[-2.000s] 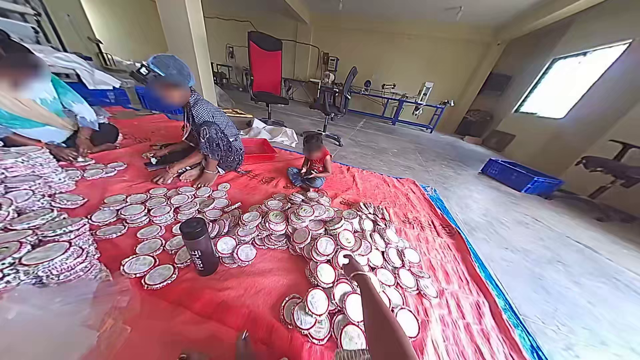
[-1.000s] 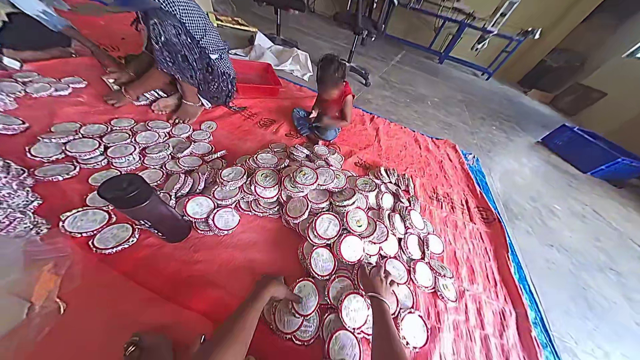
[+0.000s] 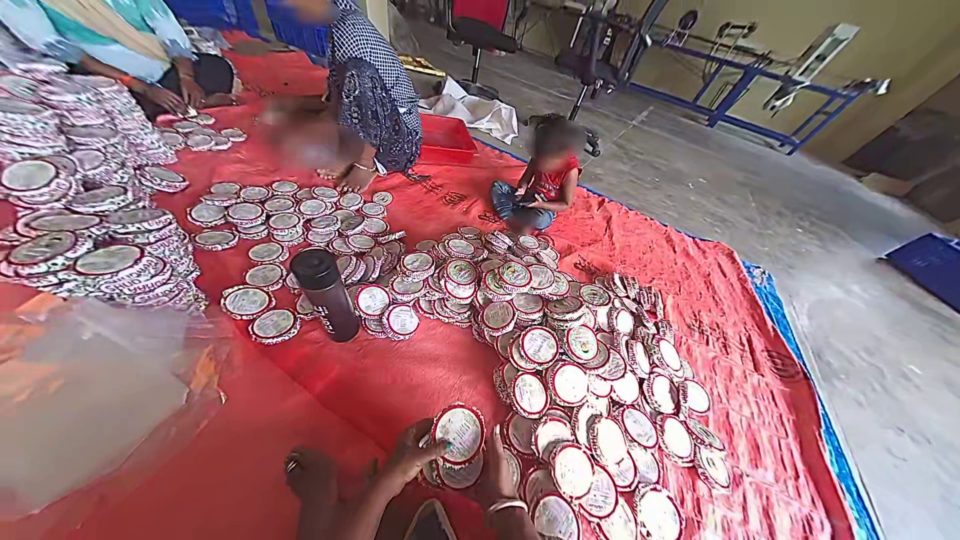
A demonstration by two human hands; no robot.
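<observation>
Round, flat discs with pale faces and red printed rims point(image 3: 569, 382) lie in a large heap in front of me and to the right. My left hand point(image 3: 417, 450) grips a few of these discs point(image 3: 459, 433), thumb on the top face. Against their right side rests my right hand point(image 3: 495, 469), a white bangle at its wrist, its fingers partly hidden. A dark bottle point(image 3: 325, 296) stands tilted in view among the discs, left of the heap. Tall stacks of similar discs point(image 3: 109, 259) rise at the far left.
A red sheet point(image 3: 322, 405) covers the floor, with a clear plastic bag point(image 3: 97, 397) at left. Two people sit or crouch at the upper left, and a small person point(image 3: 544, 180) sits beyond the heap. Behind are a red tray point(image 3: 446, 142), chairs, a blue-framed bench point(image 3: 735, 97) and a blue crate point(image 3: 930, 266).
My right hand has moved left from the heap to the discs at my left hand. Both hands are now together around a few discs. The view has shifted.
</observation>
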